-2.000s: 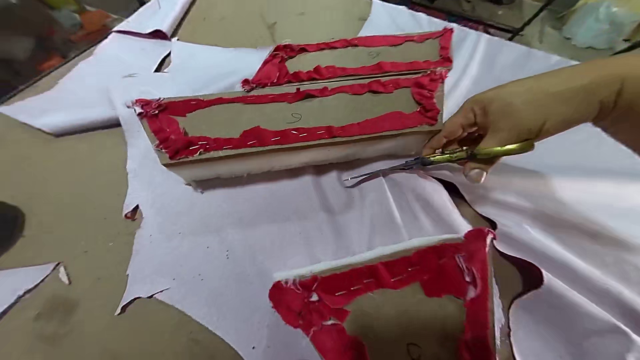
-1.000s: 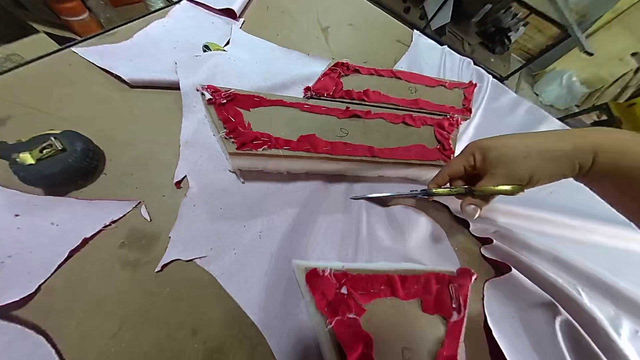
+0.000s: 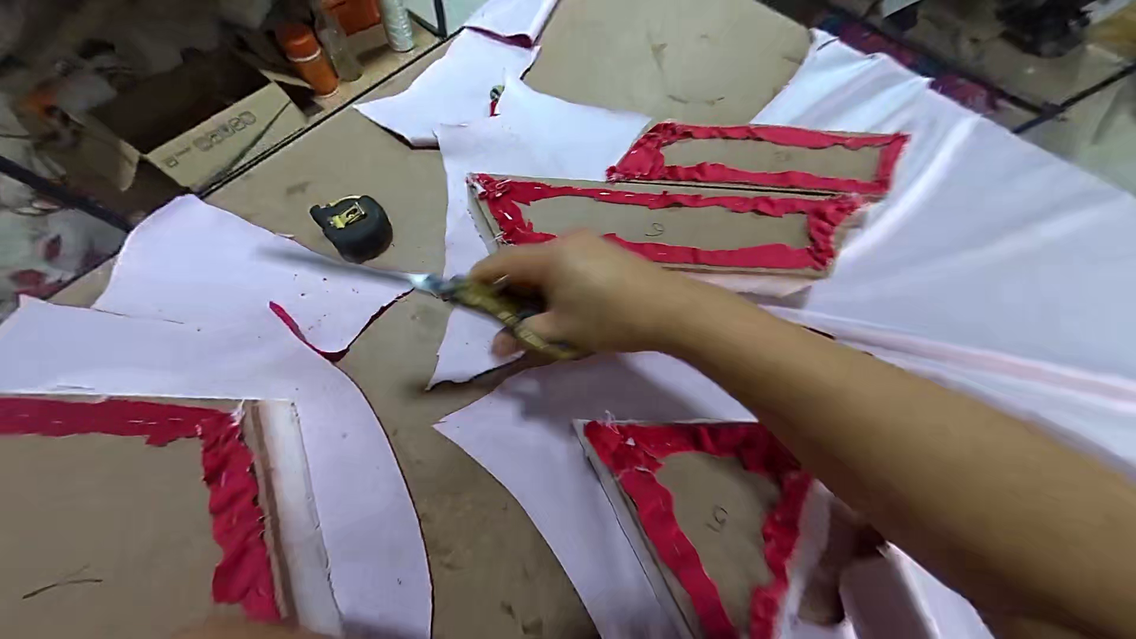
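My right hand grips the gold-coloured handles of metal scissors, whose blurred blades point left over pale fabric. Below and behind the hand lie two long panels edged with stapled red fabric, the nearer panel and the farther panel. Under my forearm sits a smaller red-edged panel, partly covered by the arm. At the lower left rests a large red-edged panel with white padding along its side. A sliver of my left hand shows at the bottom edge; its fingers are hidden.
A black tape measure lies on the brown table, left of the long panels. Wide, creased pale cloth spreads over the right side. Beyond the left edge stand an open cardboard box and an orange bottle.
My right hand has moved left with the scissors, away from the right end of the nearer long panel. The view has swung left, bringing in the large panel and a sliver of my left hand.
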